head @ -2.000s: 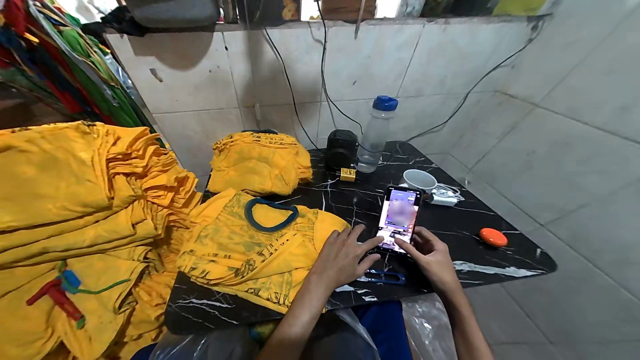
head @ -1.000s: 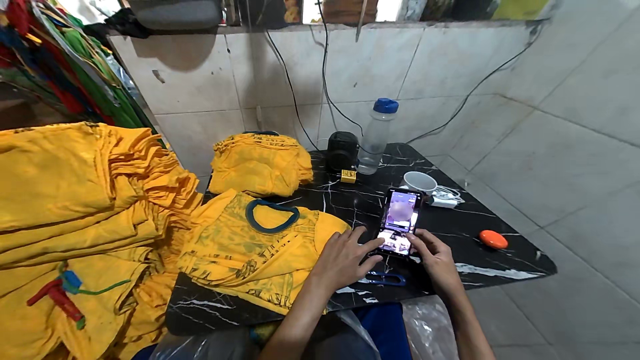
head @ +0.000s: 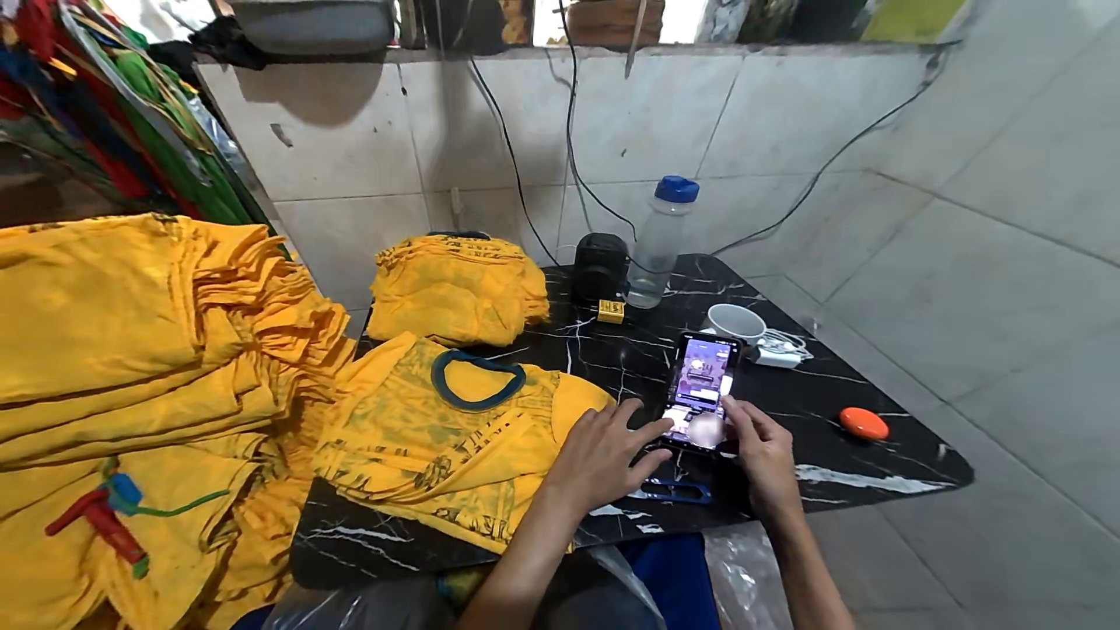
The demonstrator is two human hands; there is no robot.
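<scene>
A smartphone (head: 702, 394) with a lit screen is propped at the right of the black marbled table. My left hand (head: 612, 455) has its fingers spread at the phone's lower left edge, and holds nothing visible. My right hand (head: 763, 446) is at the lower right edge, thumb and fingers bent against the phone; whether it grips is unclear. Just below the phone lies a blue oblong tool (head: 675, 492), perhaps thread snips. Left of my hands a yellow printed shirt (head: 437, 437) with a dark teal neckband lies on the table.
A folded yellow garment stack (head: 455, 289), a black speaker-like object (head: 600, 267), a small yellow box (head: 611, 311) and a water bottle (head: 658, 245) stand behind. A white cup (head: 735, 322), charger (head: 779, 350) and orange oval object (head: 864, 423) are right. Yellow cloth (head: 96, 306) is piled left.
The picture on the phone's screen has changed. Both hands have stayed by the phone, with small shifts of the fingers.
</scene>
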